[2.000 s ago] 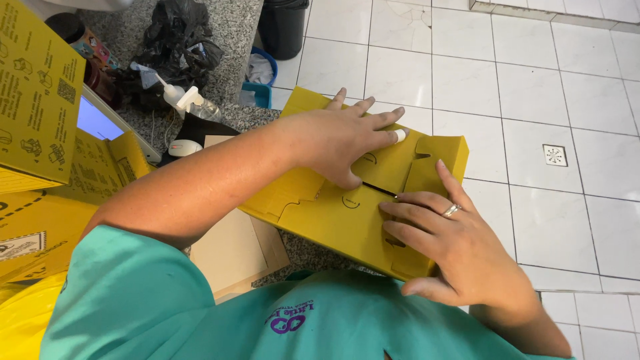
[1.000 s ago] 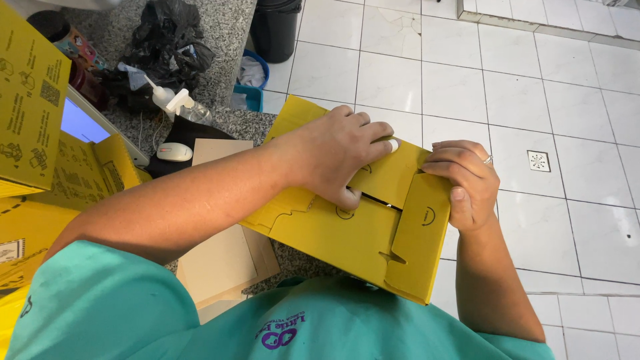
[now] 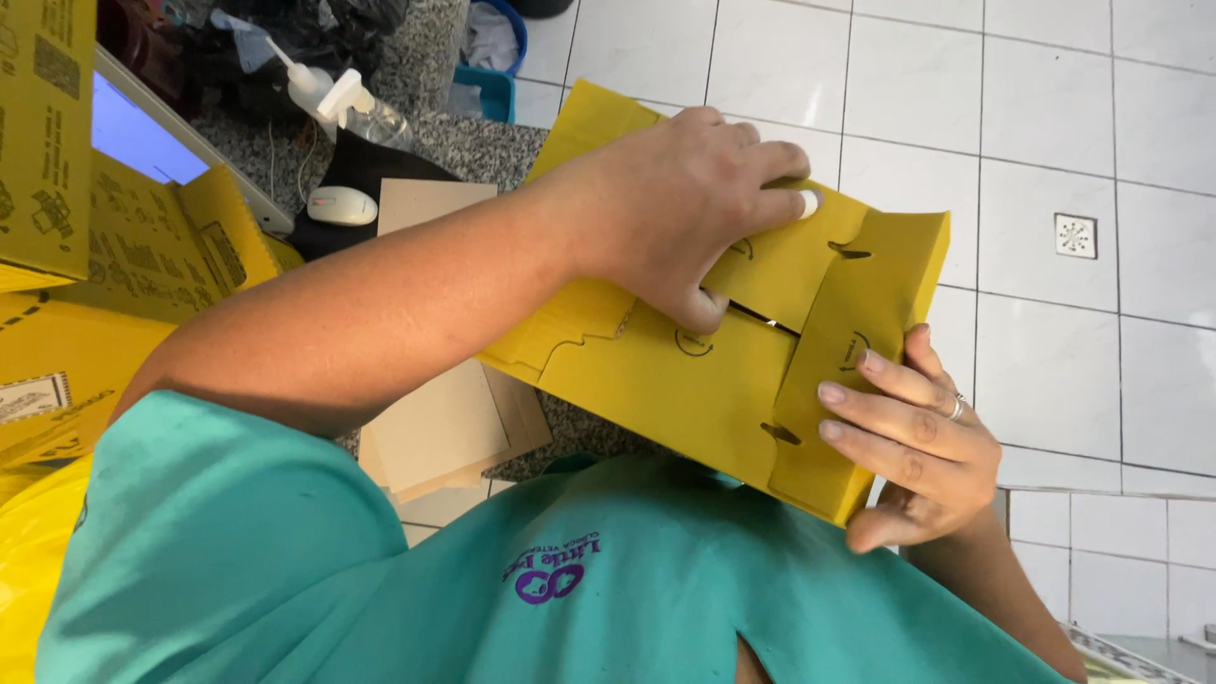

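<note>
A yellow cardboard box (image 3: 665, 394) with printed marks lies tilted in front of my torso, its flaps facing up. My left hand (image 3: 708, 214) grips it across the middle, the thumb at the dark gap between two flaps and a white covering on one fingertip. At the right end, a folded flap (image 3: 836, 351) with two small slots lies across the other flaps. My right hand (image 3: 917, 446), with a ring, holds this end: several fingers rest on the flap and the thumb is at the near corner. The underside of the box is hidden.
On the granite counter (image 3: 446, 142) are a white computer mouse (image 3: 342, 205), a spray bottle (image 3: 366, 109), black plastic bags (image 3: 275, 57) and flat beige boards (image 3: 437, 427). More yellow boxes (image 3: 43, 142) and a screen (image 3: 142, 123) stand at left. White floor tiles (image 3: 1035, 380) extend at right.
My right hand has moved from the far corner of the end flap down to its near right edge. My left hand stays on the box. The view has come closer.
</note>
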